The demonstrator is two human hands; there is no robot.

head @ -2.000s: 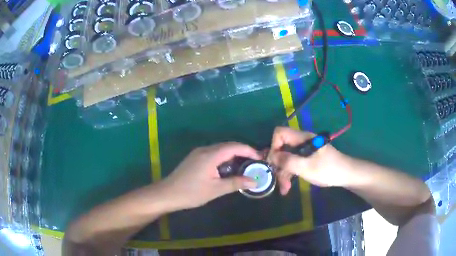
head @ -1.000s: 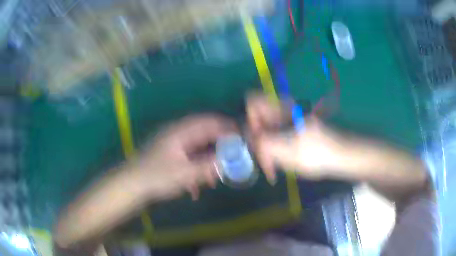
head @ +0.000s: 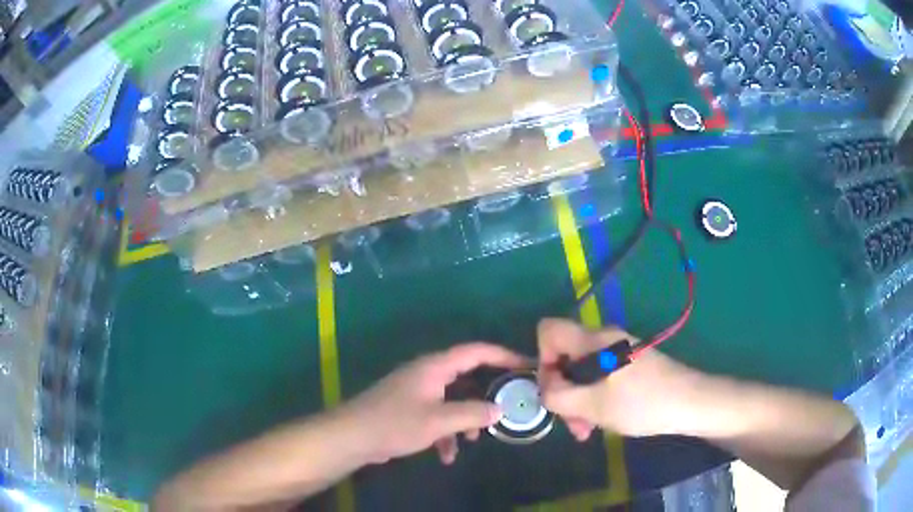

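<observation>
A round part (head: 520, 403) with a pale centre and black rim sits in a round fixture (head: 533, 436) whose brass-coloured edge shows around it. My left hand (head: 430, 400) is at its left side, thumb tip touching the rim, other fingers curled around the fixture's left side. My right hand (head: 611, 395) grips the black test probe (head: 599, 362) with a blue dot. Its fingertips are at the right edge of the round part; the probe's tip is hidden by the fingers. A red lead (head: 689, 300) runs from the probe's rear.
Stacked clear trays (head: 400, 125) of round parts, with cardboard between them, stand at the back left. More trays stand at the back right (head: 761, 55), left edge (head: 30, 230) and right edge (head: 876, 200). Two loose discs (head: 718, 219) lie right on the green mat. A black cable (head: 641, 225) crosses it.
The camera view has shifted, so everything sits lower and more of the back trays shows. Both hands remain around the round part, and the right hand still holds the probe.
</observation>
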